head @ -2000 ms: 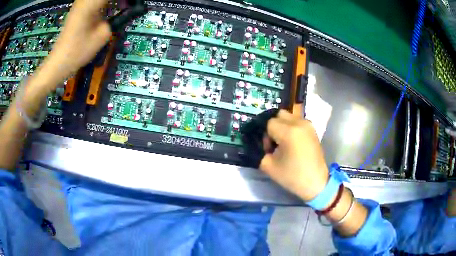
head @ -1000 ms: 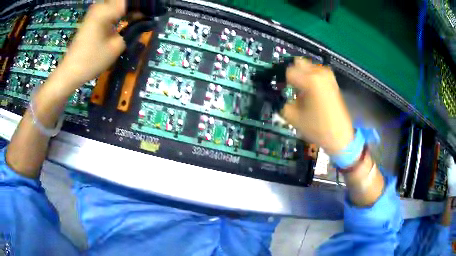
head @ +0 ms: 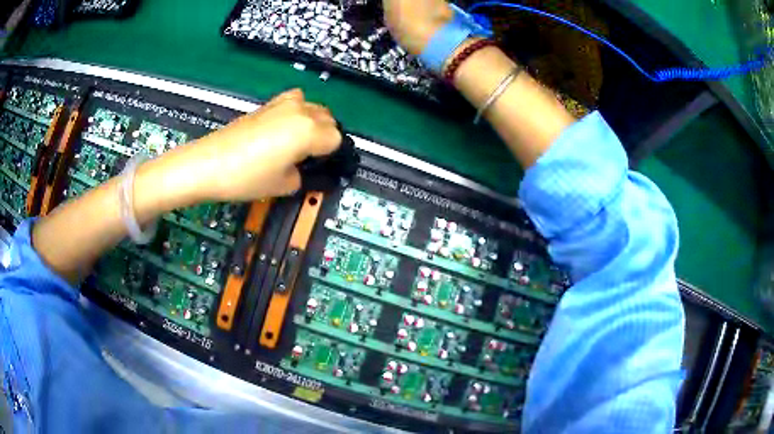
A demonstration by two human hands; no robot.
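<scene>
A black carrier (head: 280, 373) holds rows of small green circuit boards (head: 339, 309) dotted with white, red and silver parts. My left hand (head: 293, 140) is over the carrier's upper left corner, fingers curled, with black covering at the fingertips. Whether it holds a part is hidden. My right hand (head: 412, 21) is at the top edge, over a black bin (head: 227, 30) of loose silver-white components (head: 318, 27). Its fingertips are dark and partly cut off, so I cannot tell whether they hold anything.
Another carrier (head: 148, 309) with boards lies to the left. Orange-brown bars (head: 291, 271) line the carrier ends. A bin of yellow components (head: 564, 51) is right of the silver ones. Two loose silver pieces (head: 324, 76) lie on the green mat (head: 182, 55). A blue coiled cord (head: 713, 68) runs at upper right.
My right hand has moved from the boards up to the bin. My left hand has shifted right and lower in view. The view has turned, showing the bins and placing the carrier lower.
</scene>
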